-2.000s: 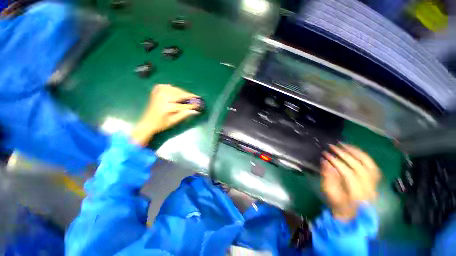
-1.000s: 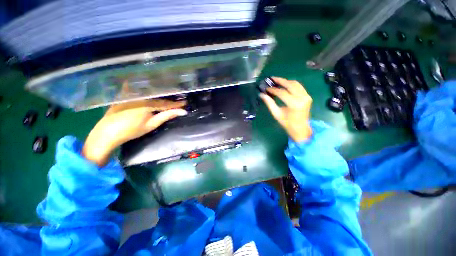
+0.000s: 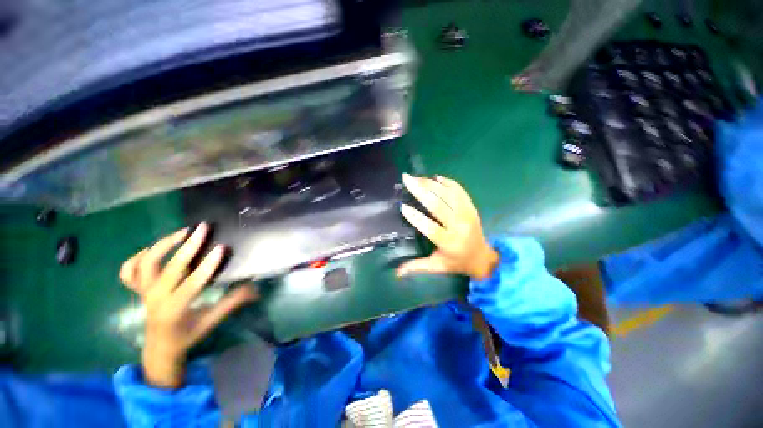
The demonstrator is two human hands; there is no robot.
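The flat glossy black fixture base (image 3: 293, 238) lies in front of me, with a small red spot on its front edge. Its rear middle, partly under the clear guard (image 3: 251, 142), is too blurred to tell whether a housing sits there. My left hand (image 3: 180, 292) is at the base's left end, fingers spread, with no housing visible in it. My right hand (image 3: 448, 230) is at the base's right edge, fingers apart and apparently empty. A small black housing (image 3: 453, 35) lies on the green mat beyond the guard's right end.
A black tray (image 3: 615, 138) of units stands at right, with several loose housings (image 3: 572, 154) along its left side. A grey slanted post (image 3: 577, 46) stands behind it. Another housing (image 3: 66, 250) lies at far left. A neighbour's blue sleeve (image 3: 740, 184) is at the right edge.
My left hand has moved from the base's rear middle to its left front. My right hand has come to the base's right edge; the housing it held no longer shows in it.
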